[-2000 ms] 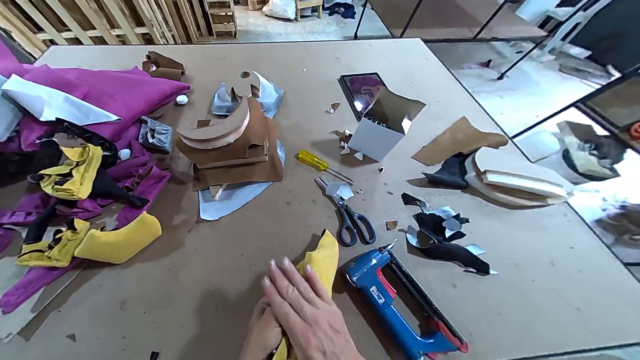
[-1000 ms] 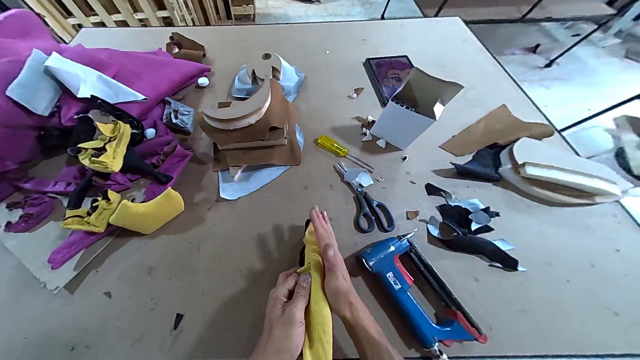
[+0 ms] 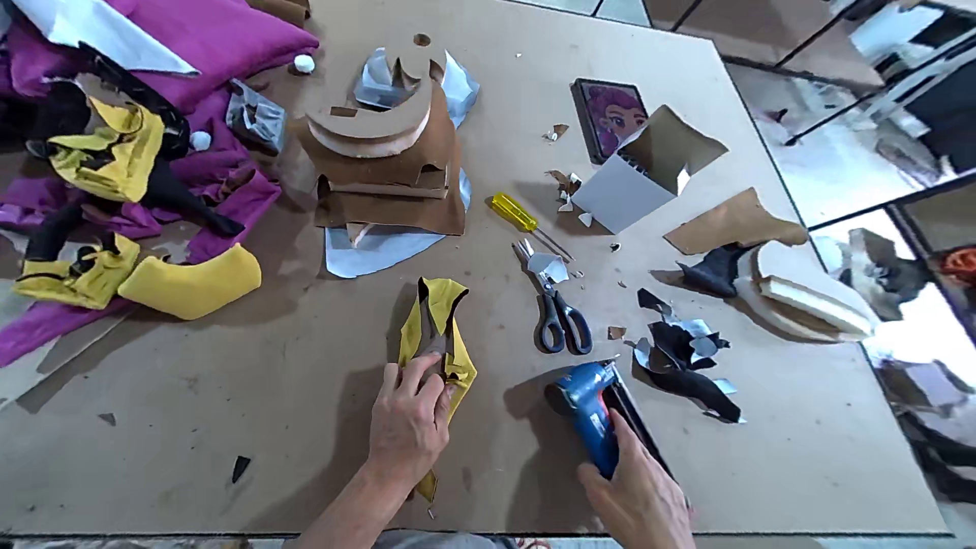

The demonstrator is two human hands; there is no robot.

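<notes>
My left hand [image 3: 412, 427] grips a yellow fabric-covered piece [image 3: 440, 305], which lies with its dark, folded-in side up near the front of the table. Around the handle of a blue staple gun [image 3: 591, 404] my right hand [image 3: 640, 488] is closed; the tool's head points away from me. Scissors with dark handles [image 3: 563, 320] lie just beyond the staple gun, and a yellow-handled screwdriver [image 3: 515, 212] is farther back. At the left, a padded yellow piece [image 3: 191, 284] rests beside black and yellow fabric [image 3: 114, 156].
Curved cardboard and foam pieces [image 3: 381, 126] stand at back centre. A white carton [image 3: 629, 191] is beside a dark-framed picture [image 3: 610, 114]. At right lie black scraps [image 3: 686, 366] and a padded oval piece [image 3: 808, 293]. Magenta fabric [image 3: 206, 46] covers the back left of the table [image 3: 320, 427].
My right hand has left the yellow piece and taken hold of the staple gun, now turned slightly. The yellow piece, earlier held between both hands, is under my left hand with its folded side up.
</notes>
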